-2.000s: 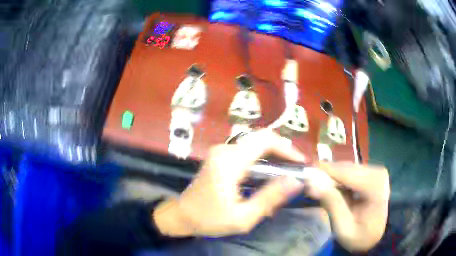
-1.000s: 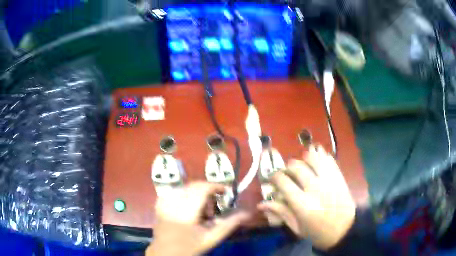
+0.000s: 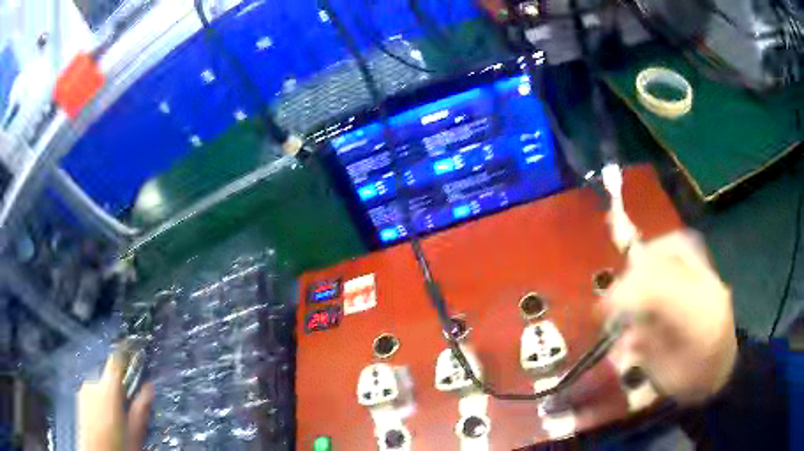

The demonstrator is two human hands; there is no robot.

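My right hand [image 3: 674, 317] is over the right side of the red-brown test box [image 3: 494, 255], blurred, its fingers closed around the end of a black test lead [image 3: 507, 395]. The lead loops across the sockets; any plug in the fingers is hidden. A white connector [image 3: 620, 220] shows just above this hand. My left hand [image 3: 113, 410] is at the lower left, cut off by the bottom edge, beside the clear blister trays [image 3: 207, 352]. A small shiny dark thing [image 3: 133, 372] is at its fingertips; blur hides whether it is gripped.
Off-white AC sockets [image 3: 379, 385] stand above round test sockets [image 3: 473, 427] on the box. A blue display screen [image 3: 450, 158] is behind it. A tape roll [image 3: 664, 92] lies on a green board [image 3: 732, 141] at the back right. More black cables hang from above.
My left hand has moved from the sockets to the trays at the left. My right hand has moved right with the black lead, whose loop now spans the sockets. The camera view has shifted.
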